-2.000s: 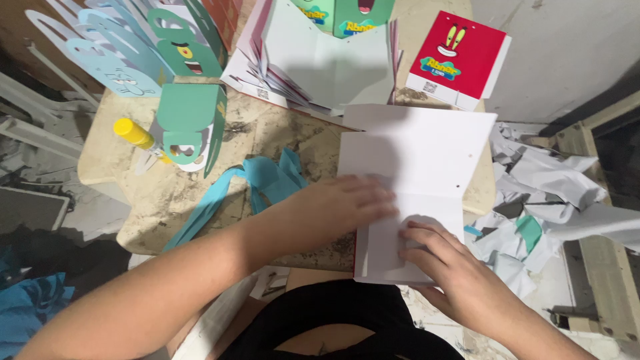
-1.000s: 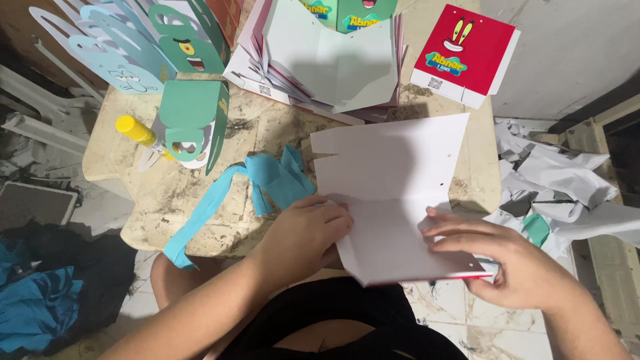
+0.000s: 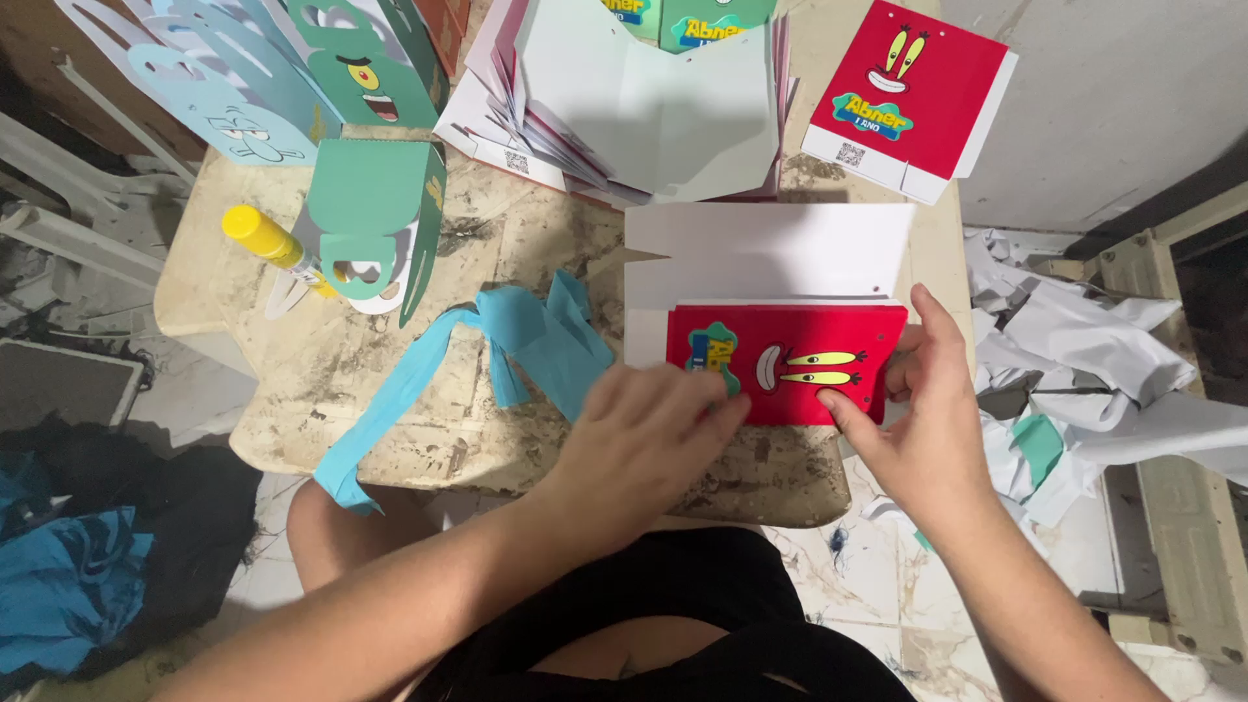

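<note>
A red printed card sheet (image 3: 799,331) with a cartoon face lies partly folded at the table's near edge, its red panel turned up over the white inner side. My right hand (image 3: 916,390) grips the right end of the folded panel, thumb on top and fingers behind. Slightly blurred, my left hand (image 3: 648,439) rests over the panel's left lower part; whether it pinches the card cannot be told. Left of the hands lies a strip of blue crepe paper (image 3: 526,336). A flat red card (image 3: 907,97) with a similar face lies at the upper right.
A stack of card sheets (image 3: 653,117) stands at the back of the stained table (image 3: 429,429). Green (image 3: 366,195) and light blue paper boxes (image 3: 229,107) and a yellow glue stick (image 3: 268,244) are at the left. Crumpled white paper (image 3: 1092,341) lies at the right.
The card sheet earlier showed its white inner side across both panels; its near part is now folded up, showing the red printed face. My right hand has moved to the fold's right end.
</note>
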